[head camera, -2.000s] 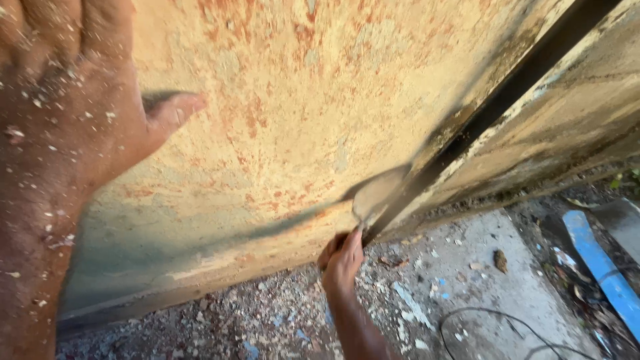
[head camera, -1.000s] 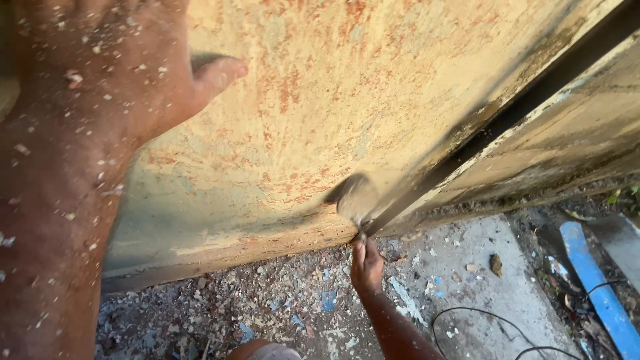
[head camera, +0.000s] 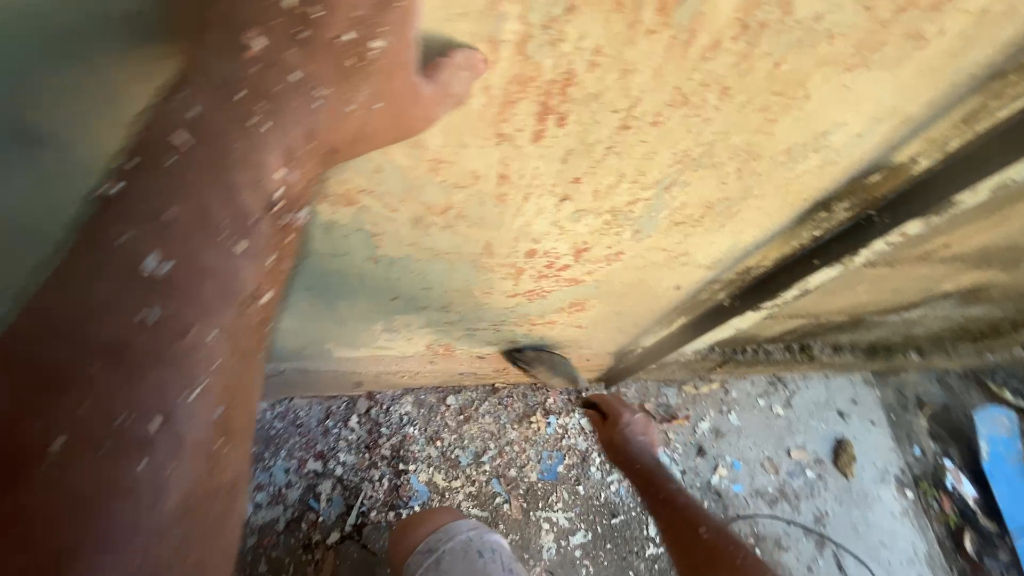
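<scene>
My left hand (head camera: 376, 80), flecked with paint chips like its forearm, lies against the yellowish wall (head camera: 576, 192) at the upper left; its thumb points right and its fingers are beyond the frame's top. Low on the wall, my right hand (head camera: 624, 428) grips the handle of a trowel-like scraper (head camera: 548, 366). The rounded metal blade is blurred and lies at the wall's foot, pointing left. Reddish and grey-green patches show through the wall's worn coat.
A dark vertical pipe or groove (head camera: 800, 260) runs down the wall to the right. Paint chips (head camera: 448, 448) litter the ground by my knee (head camera: 460, 548). A thin cable (head camera: 800, 524), a brown lump (head camera: 844, 458) and a blue board-like piece (head camera: 1000, 456) lie on the right.
The scraper in my right hand has moved down, from beside the dark strip to the wall's foot. My left hand stays against the wall. The view has shifted; my knee now shows.
</scene>
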